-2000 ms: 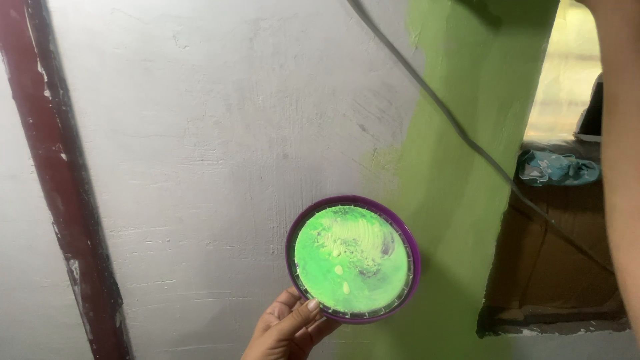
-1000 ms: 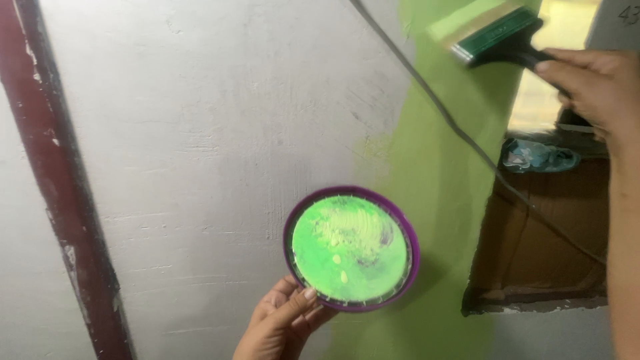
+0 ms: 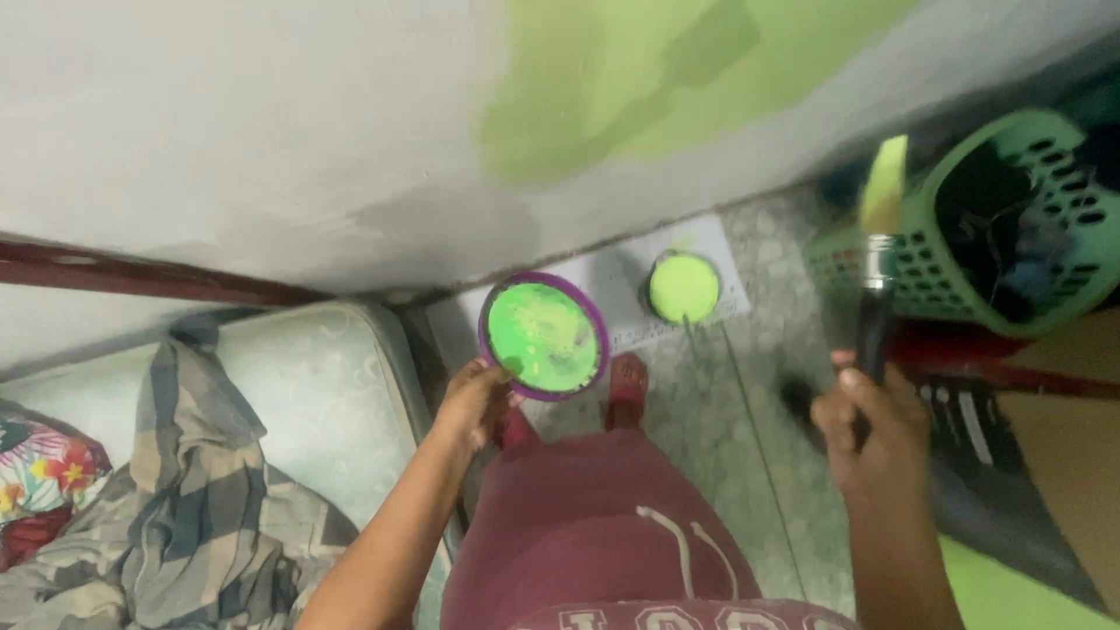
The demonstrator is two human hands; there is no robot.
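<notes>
A round purple-rimmed lid (image 3: 544,336) smeared with bright green paint is in my left hand (image 3: 479,398), gripped at its lower left edge. My right hand (image 3: 873,420) holds a paintbrush (image 3: 878,254) by its dark handle, bristles up and coated in light green. An open container of light green paint (image 3: 684,289) stands on a white sheet (image 3: 731,262) on the floor, between my two hands and close to the wall. Light green paint covers part of the whitish wall (image 3: 306,131) above.
A mattress (image 3: 306,376) with a plaid cloth (image 3: 201,490) on it lies at the left. At the right, a green perforated plastic basket (image 3: 932,271) holds dark items. My feet (image 3: 626,389) are on the tiled floor (image 3: 744,420) beside the sheet.
The view has swung far down from the wall to the floor. My right hand has brought the brush away from the painted wall, its bristles now upward. My left hand still holds the lid.
</notes>
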